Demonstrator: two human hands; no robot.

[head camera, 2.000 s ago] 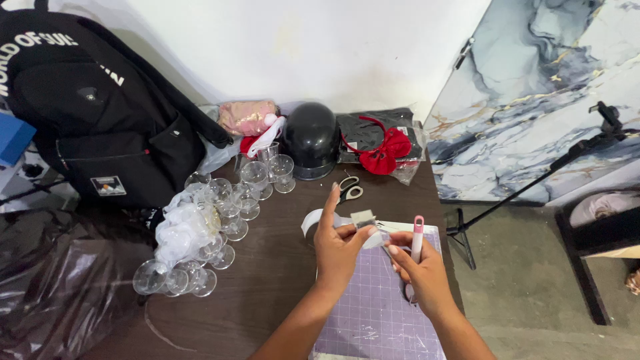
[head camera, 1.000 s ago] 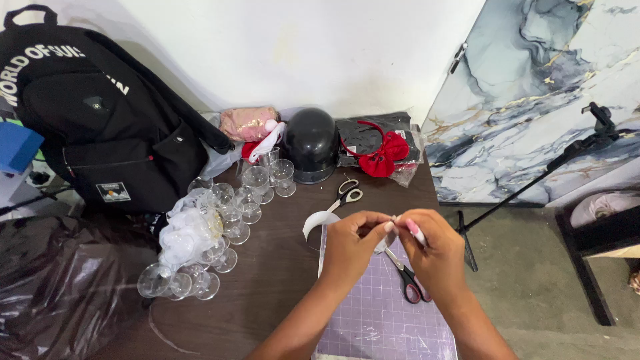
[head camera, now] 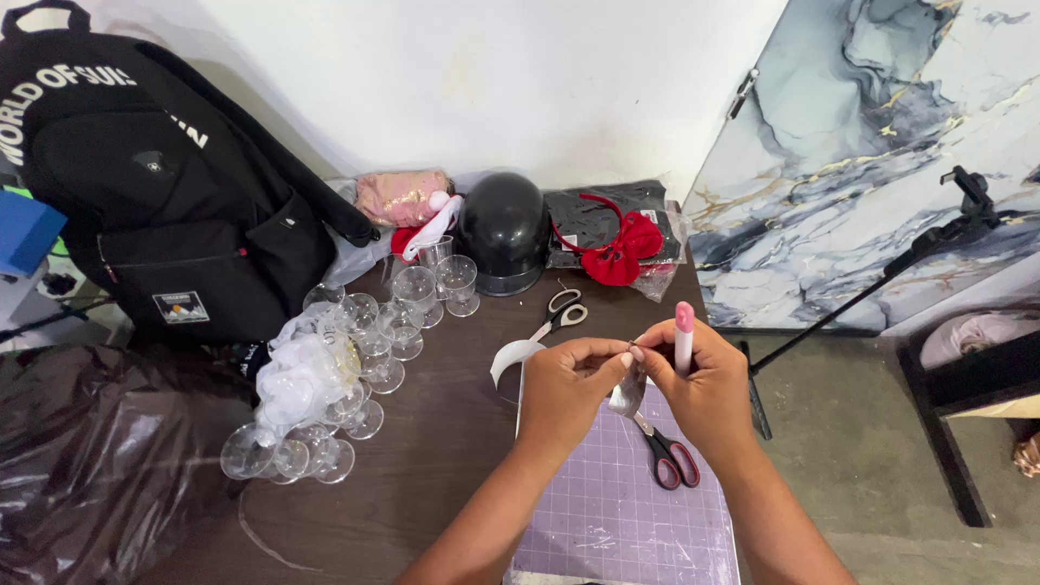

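Observation:
My left hand (head camera: 578, 382) and my right hand (head camera: 700, 382) meet fingertip to fingertip over a purple gridded cutting mat (head camera: 601, 504). Both pinch a small silvery piece of material (head camera: 627, 396), which hangs down between them; its upper part is hidden by my fingers. A pink-capped, white-barrelled pen-like tool (head camera: 683, 337) stands upright in my right hand. Black-and-red scissors (head camera: 673, 459) lie on the mat just below my hands. Grey-and-black scissors (head camera: 561, 315) and a curved white strip (head camera: 512, 357) lie beyond the mat.
Clear plastic goblets (head camera: 402, 321) and white netting (head camera: 301, 378) stand left on the dark table (head camera: 406, 504). Behind are a black rounded container (head camera: 503, 231), a red bow headband (head camera: 617, 248) and packaged cloth. A black backpack (head camera: 171, 195) is left, a tripod stand (head camera: 853, 305) right.
My hands have come together at the fingertips. The silvery piece, seen between them two seconds ago, now hangs below my fingers, and the black-and-red scissors on the mat show more fully.

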